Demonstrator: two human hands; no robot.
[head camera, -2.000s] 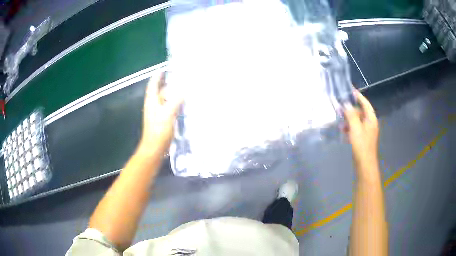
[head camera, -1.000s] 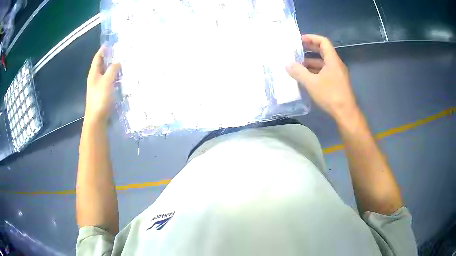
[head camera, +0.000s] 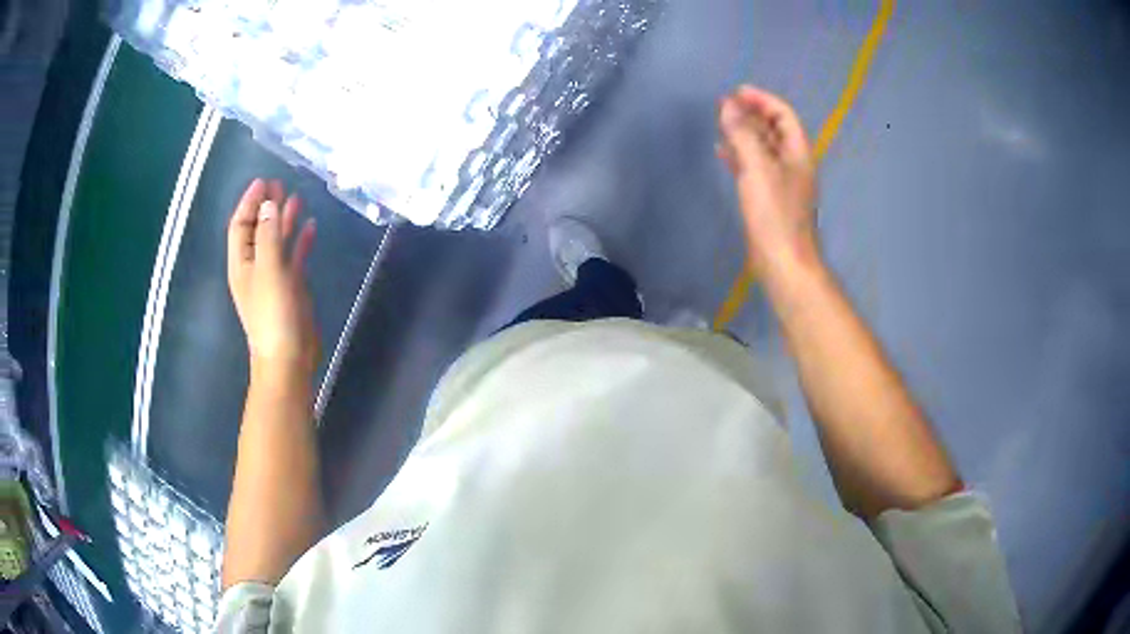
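A thick stack of clear trays (head camera: 372, 93) with overexposed white contents and ridged sides is at the top left of the head view, its upper part cut off by the frame. My left hand (head camera: 275, 266) is below and left of the stack, apart from it, over the dark bench. My right hand (head camera: 771, 161) is raised over the floor, right of the stack and apart from it. Both hands are empty, with fingers slightly curled and apart.
The dark bench (head camera: 223, 359) runs down the left beside a green surface (head camera: 102, 285) with pale rails. Another parts tray (head camera: 167, 545) lies at lower left, near a yellow-green object (head camera: 15, 533). Grey floor with a yellow line (head camera: 855, 74) lies right; a shoe (head camera: 573, 245) shows below the stack.
The view has turned, so the bench now runs down the left. Earlier both hands were at the sides of the tray stack; now both are off it, and the stack sits at upper left.
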